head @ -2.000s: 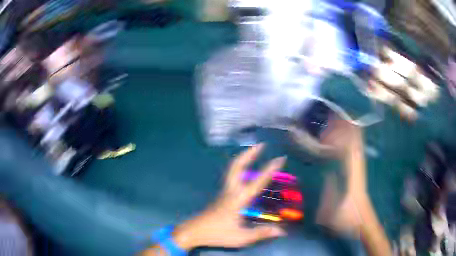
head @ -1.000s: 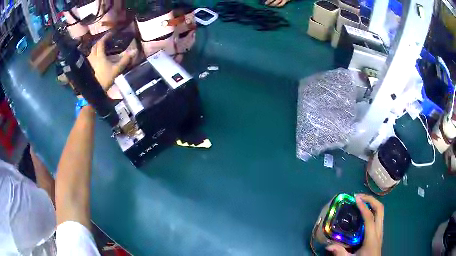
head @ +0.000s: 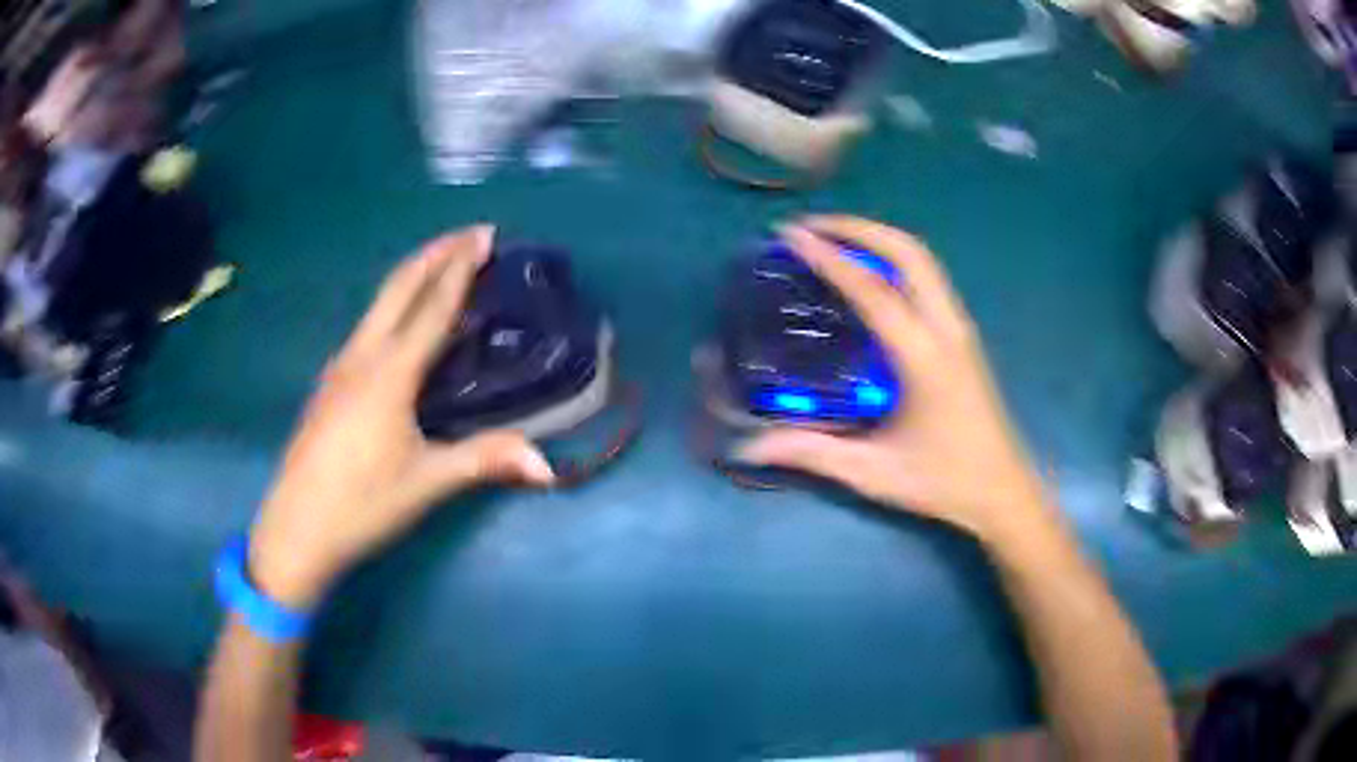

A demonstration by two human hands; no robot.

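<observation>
My left hand point(head: 365, 410), with a blue wristband, is closed around a portable speaker point(head: 514, 340) with a black top and cream body; its light ring is dark and its brown strap lies at its right side. My right hand point(head: 915, 372) grips a second speaker point(head: 796, 328) from the right; its ring glows blue at the upper right and front edge. A gap separates the two speakers. A third speaker point(head: 789, 127) stands beyond them, touched by neither hand. The view is blurred by motion.
The dark green mat point(head: 595, 596) lies under everything. Bubble wrap point(head: 491, 75) is at the back left of centre, near a white cable point(head: 982, 48). A small label point(head: 1009, 139) lies on the mat. Several stacked speakers point(head: 1265, 298) stand at the right; a black object point(head: 104, 253) is at the left.
My left hand has come back from the pink speakers at the far left and now holds a cream speaker. The right speaker's ring has gone from multicoloured to blue. The view has swung right.
</observation>
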